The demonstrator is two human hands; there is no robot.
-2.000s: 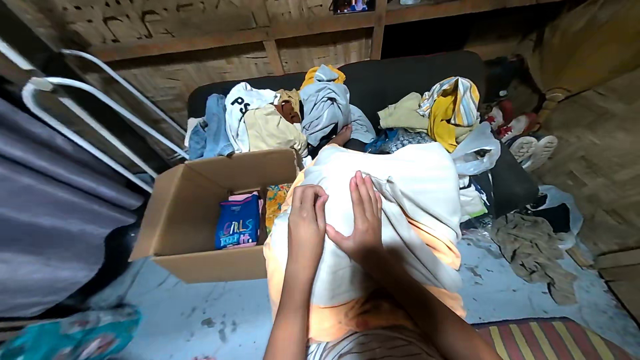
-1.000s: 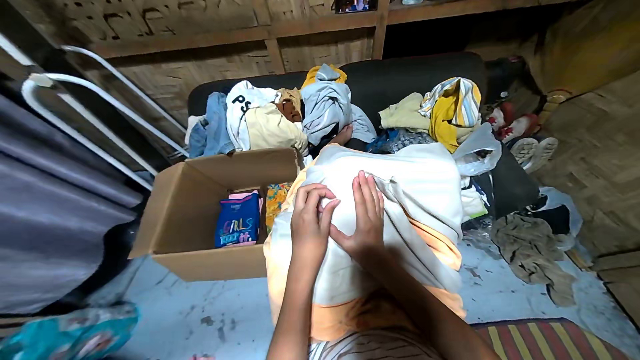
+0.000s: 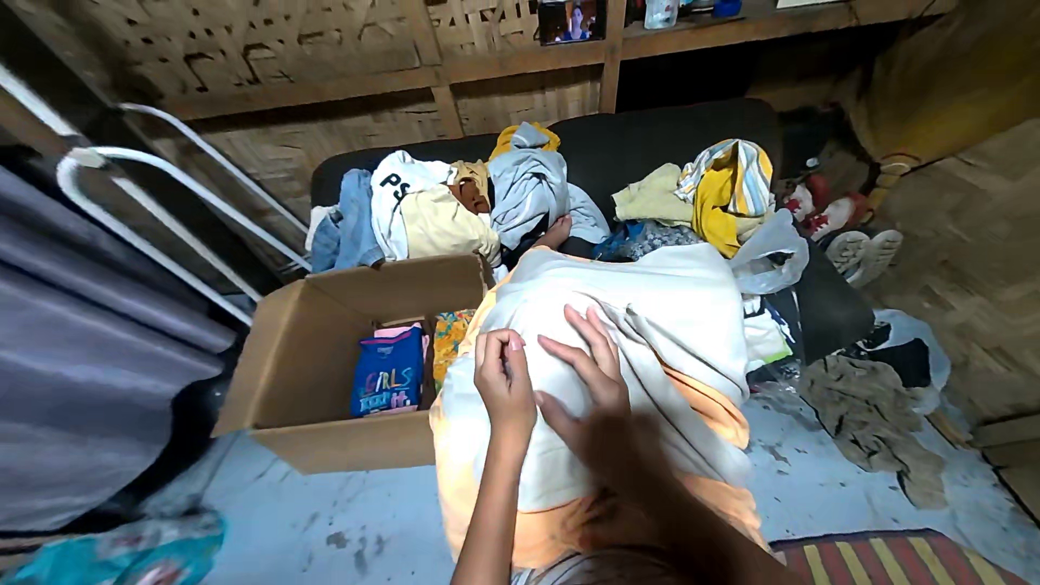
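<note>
A white and pale-orange cloth [image 3: 682,292] lies draped over my lap. My left hand [image 3: 504,378] is above its white part, fingers curled, with nothing visible in them. Beside it on the right, my right hand [image 3: 589,366] has its fingers spread over the same cloth, and its forearm is blurred. To the left stands an open cardboard box [image 3: 341,447] with a folded blue garment with printed lettering [image 3: 388,374] and a yellow-orange patterned cloth [image 3: 451,337] inside. Whether either hand presses on the cloth cannot be told.
Heaped clothes [image 3: 528,179] lie on a dark cushioned seat [image 3: 617,146] behind. A white metal frame [image 3: 187,191] and a grey curtain [image 3: 89,366] are at the left. At the right are a plastic bag [image 3: 772,256], shoes [image 3: 865,252] and a brown cloth on the floor [image 3: 877,422].
My right hand has lifted a little and its fingers have spread. My left hand has stayed in nearly the same place. The box and the clothes have not moved.
</note>
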